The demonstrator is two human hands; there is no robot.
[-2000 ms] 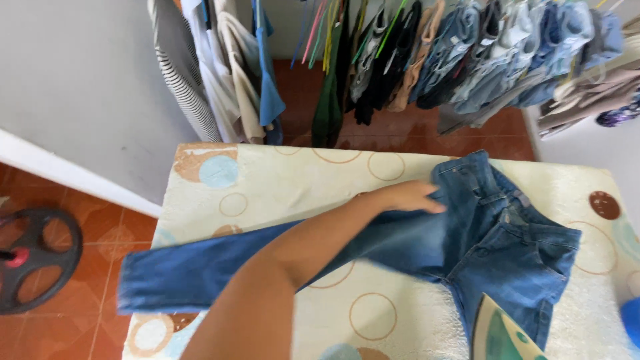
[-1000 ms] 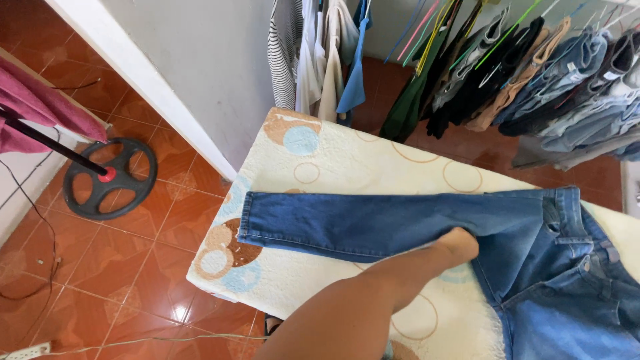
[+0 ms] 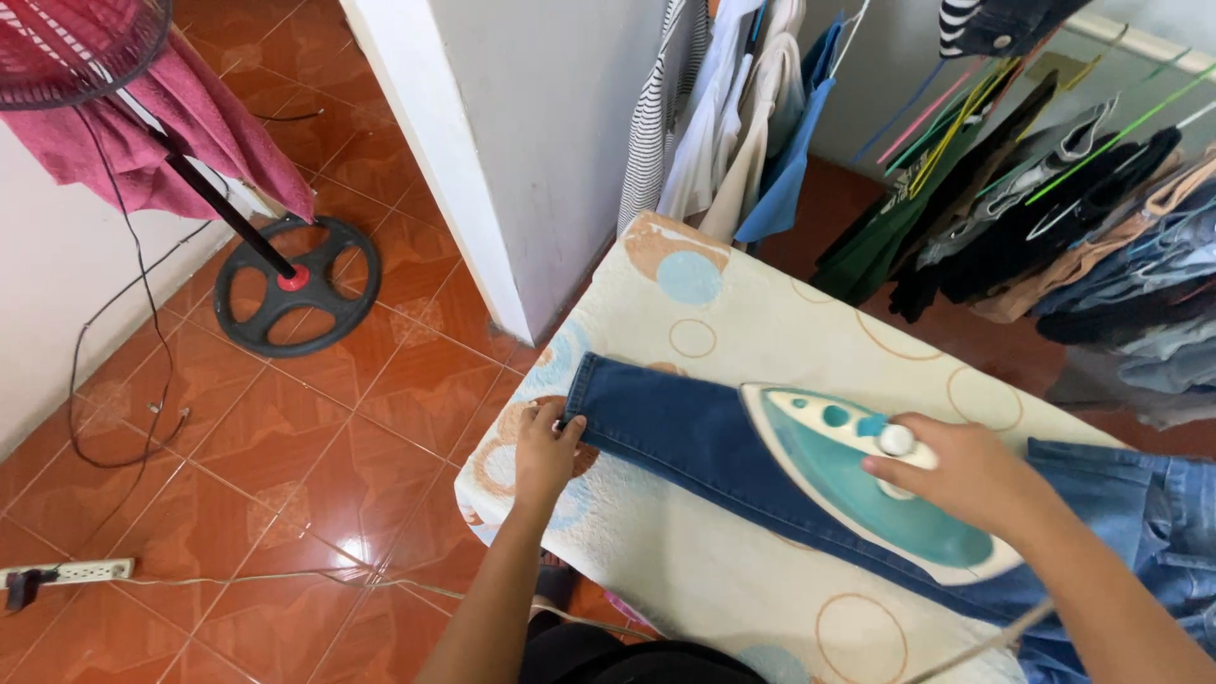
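Observation:
A pair of blue jeans (image 3: 665,408) lies with one leg stretched across a table padded with a cream patterned cloth (image 3: 760,323). My right hand (image 3: 950,465) is closed around the handle of a teal and white clothes iron (image 3: 836,475), which rests over the middle of that leg, its tip toward the hem. At the hem, my left hand (image 3: 548,451) pinches the lower corner of the denim. The waist part of the jeans reaches out past my right forearm.
Hanging clothes (image 3: 1045,218) line the far side. Left of the table stand a wall edge (image 3: 475,190) and a fan's black round base (image 3: 296,285). A power strip (image 3: 85,570) lies on the tiled floor, with a cord running toward the table. The iron's cord (image 3: 988,646) passes under my right forearm.
The iron, seen two seconds ago at the lower right, is now on the jeans leg in my right hand. My left hand is now at the hem. The view has swung left.

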